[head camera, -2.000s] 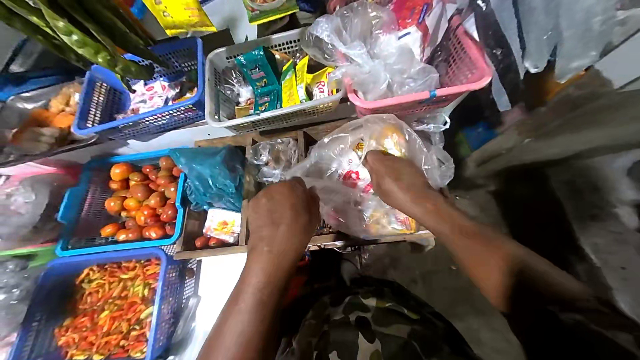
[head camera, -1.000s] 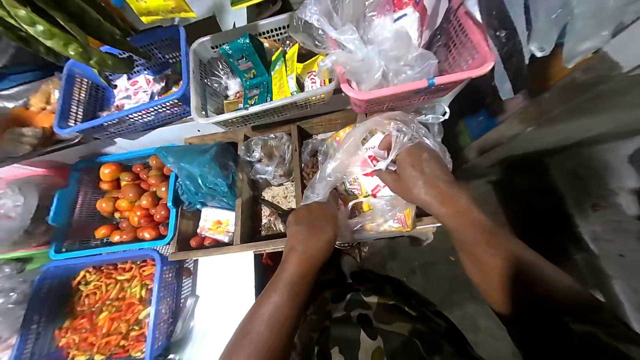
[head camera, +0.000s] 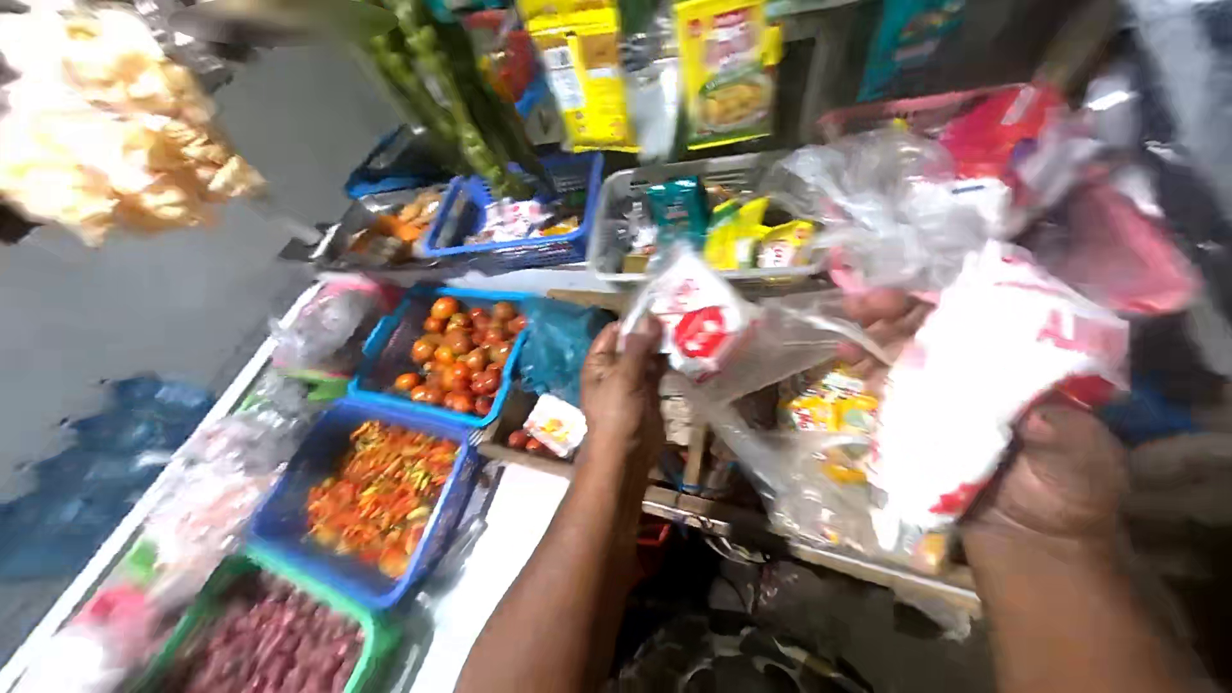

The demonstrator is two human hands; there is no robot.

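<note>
Near the middle of the head view, my left hand (head camera: 624,380) grips a small white packet with red print (head camera: 695,322) and seems to hold the edge of a clear plastic bag (head camera: 770,452) too. On the right, my right hand (head camera: 1054,472) holds a larger white packet with red print (head camera: 982,375), blurred by motion. Between my hands the clear bag hangs open, with yellow sachets (head camera: 837,414) inside. It rests over a wooden divided tray (head camera: 866,568). What lies beneath the bag is partly hidden.
Left of my hands stand a blue basket of tomatoes (head camera: 361,371), a blue basket of chilies (head camera: 274,481) and a green basket of shallots (head camera: 380,640). Behind are a grey basket of sachets (head camera: 602,231) and a pink basket (head camera: 1145,260). Yellow packets (head camera: 727,77) hang above.
My right hand has moved right with a large white packet, out of the clear bag. My left hand has risen and now holds a small white packet. The view has swung left and up.
</note>
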